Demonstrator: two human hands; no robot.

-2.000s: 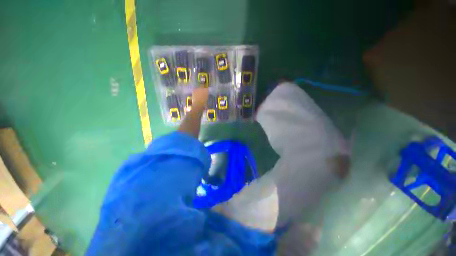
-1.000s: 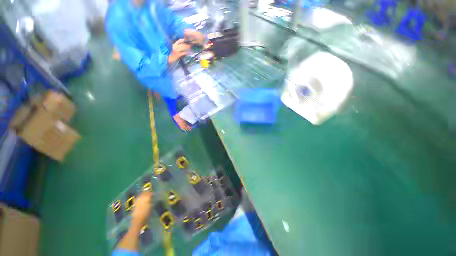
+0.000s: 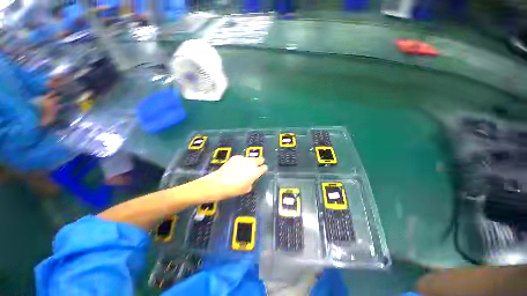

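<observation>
A clear blister tray lies in front of me with two rows of pockets. It holds several black handheld terminals with yellow-framed screens and dark keypads. Some have a white label on the screen. My left hand reaches in from the left and is closed on the tray's middle ridge, hiding part of the pockets under it. At the lower right a bare forearm is cut off by the edge. The right hand itself is out of the picture.
The tray is over a green bench. A white fan and a blue bin stand beyond it. Black equipment with a cable is at right, and a red item at the back. A person in blue is at left. More dark pieces show at lower left.
The tray has come up from over the floor to over the bench, with my left hand still on its middle. The view has turned right, and the fan and bin now stand left of centre.
</observation>
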